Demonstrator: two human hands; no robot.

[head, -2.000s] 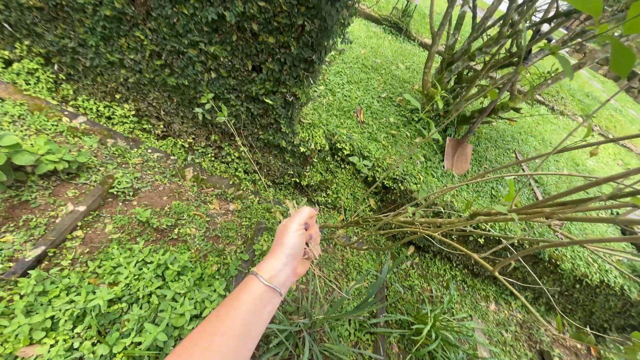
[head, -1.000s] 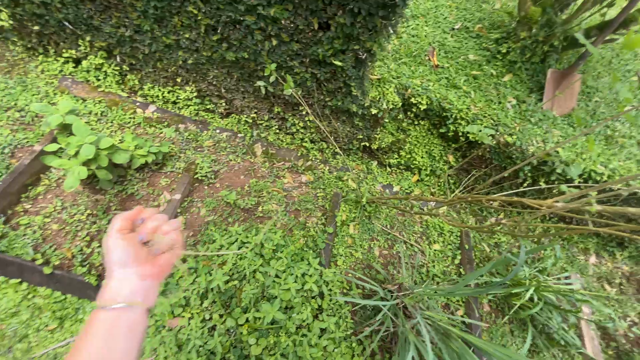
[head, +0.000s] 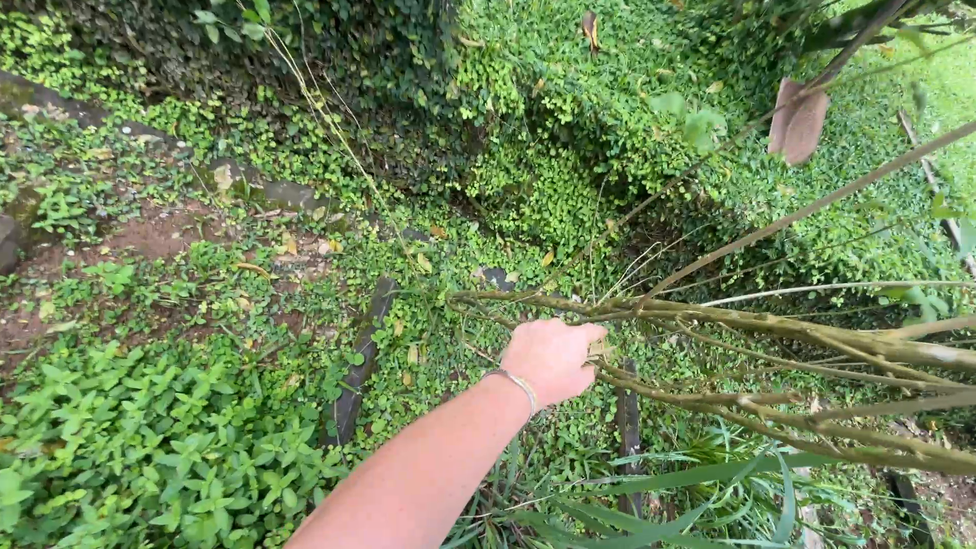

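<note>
My left hand (head: pixel 550 362), with a bracelet at the wrist, reaches in from the bottom of the head view. Its fingers are curled around a thin woody branch (head: pixel 648 393), one of several leaning in from the right. A thicker bare branch (head: pixel 732 319) passes just above the knuckles. The hand hides part of the stems, and a small pale bit shows between its fingers. Long grass blades (head: pixel 686 480) lie below and right of the hand. My right hand is out of view.
A leafy hedge (head: pixel 381 84) stands at the top. Dark edging pieces (head: pixel 366 366) cross the ground cover. A rusty shovel blade (head: pixel 797 122) is at the upper right. Leafy low plants (head: pixel 152 450) fill the lower left, and a thin stem (head: pixel 335 130) slants before the hedge.
From the left, where it was a closed fist with a thin stalk one second ago, my left hand has moved right to the branches and closed on one. The stalk no longer shows clearly.
</note>
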